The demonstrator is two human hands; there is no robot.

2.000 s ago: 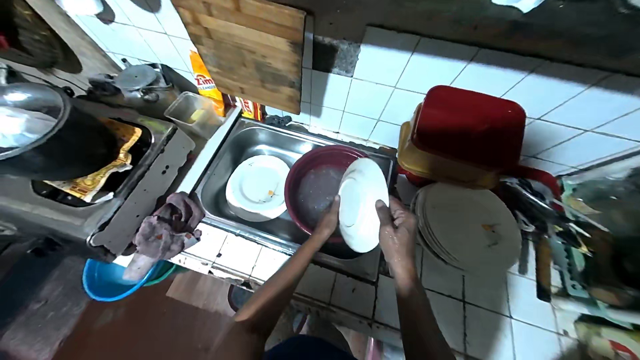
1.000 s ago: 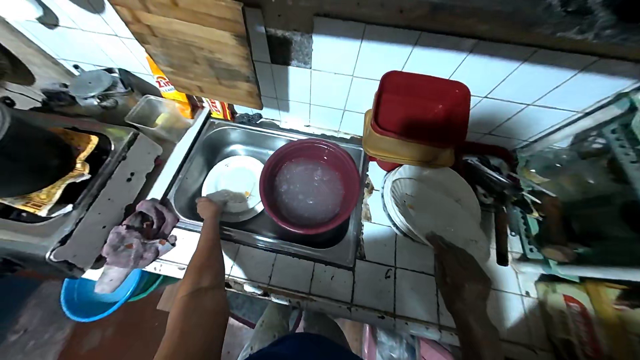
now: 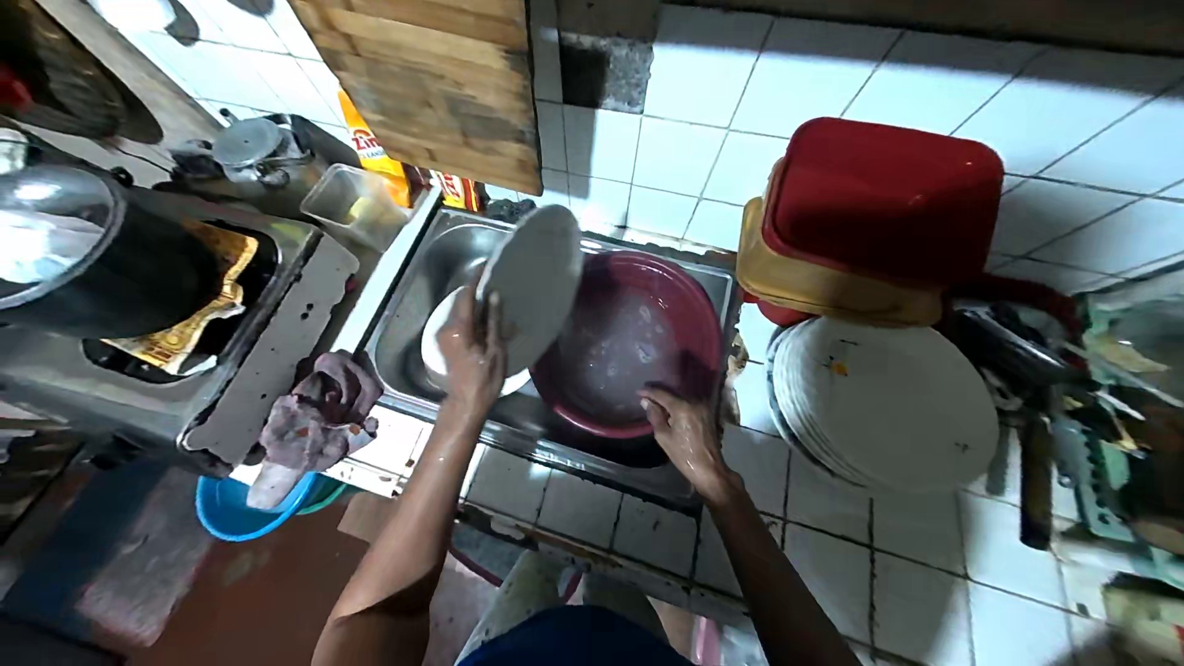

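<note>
My left hand (image 3: 474,356) grips a white plate (image 3: 535,287), tilted steeply above the steel sink (image 3: 393,324). Below and left of it, another white plate (image 3: 435,338) lies in the sink basin, partly hidden by my hand. A maroon basin (image 3: 689,324) of cloudy water sits in the right part of the sink. At its lower right rim is my right hand (image 3: 683,435), fingers bent, with nothing seen in it. A stack of white plates (image 3: 888,407) stands on the tiled counter to the right, its top plate bearing a small orange spot.
Red and yellow plastic tubs (image 3: 883,199) stand behind the plate stack. Utensils and a green rack (image 3: 1091,481) are at the far right. A stove with a dark pot (image 3: 120,268), a crumpled cloth (image 3: 319,421) and a clear container (image 3: 356,203) are left. A wooden board (image 3: 435,83) leans on the wall.
My left hand has lifted a plate from low in the sink to above it. My right hand has moved left from the plate stack to the maroon basin's rim.
</note>
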